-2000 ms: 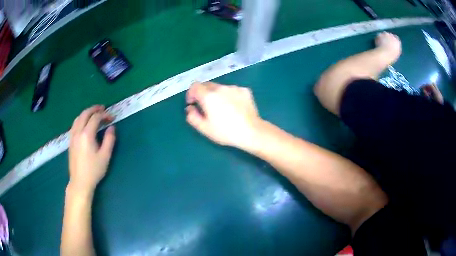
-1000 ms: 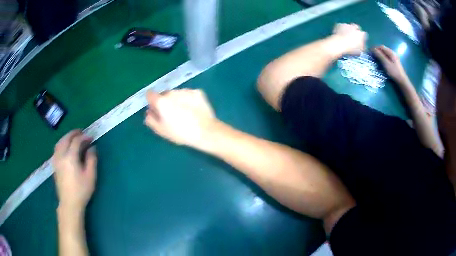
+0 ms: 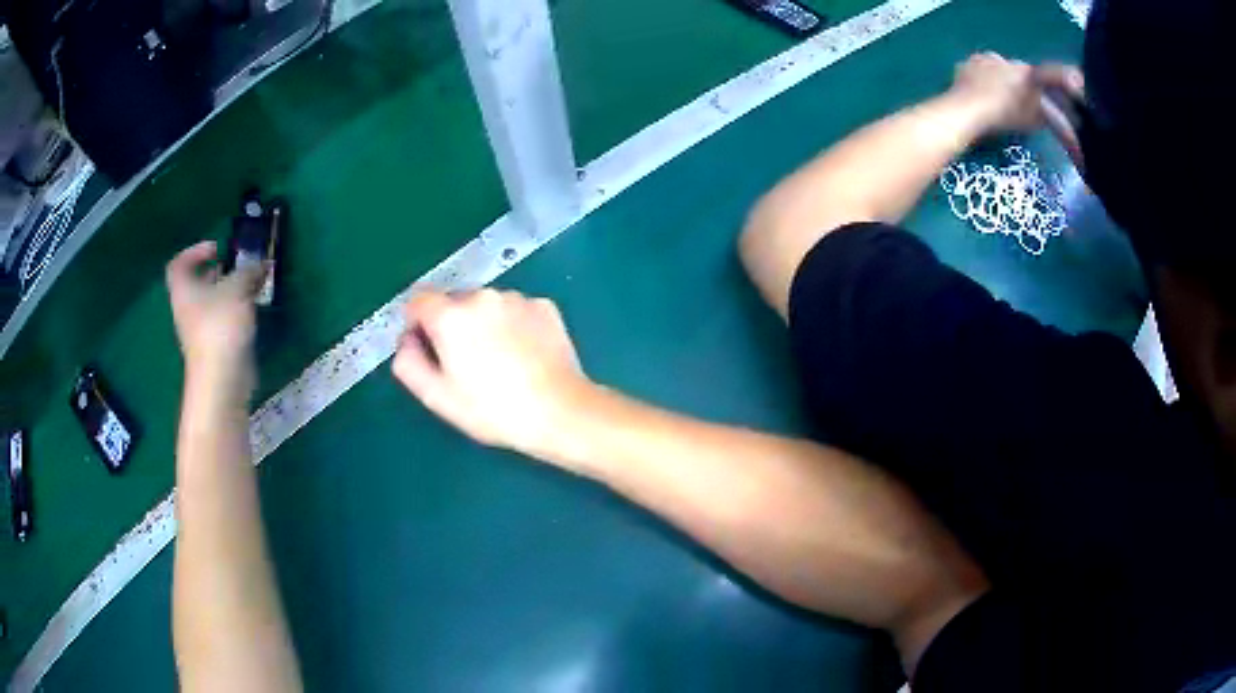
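Observation:
A black handset [image 3: 255, 224] lies on the green strip beyond the pale metal strip, its lower part overlapped by my fingers. My left hand [image 3: 214, 305] is blurred and reaches over the metal strip. Its fingers are apart, with the thumb in front of the handset; I cannot tell if they touch. My right hand [image 3: 495, 363] is curled at the near edge of the metal strip, left of the upright post. A dark gap shows between its thumb and fingers; whether it holds something is hidden.
Two more handsets lie at left [image 3: 103, 422], [image 3: 19, 481], and another at the top [image 3: 782, 14]. A pale post [image 3: 522, 122] stands on the metal strip [image 3: 325, 366]. A black-sleeved person's arm [image 3: 868, 176] reaches over the bench at right, beside white rings [image 3: 1006, 200]. A black object [image 3: 129, 75] is upper left.
The view has shifted. My left hand has moved from the metal strip's edge out over the green strip to a handset. My right hand stays curled near the metal strip.

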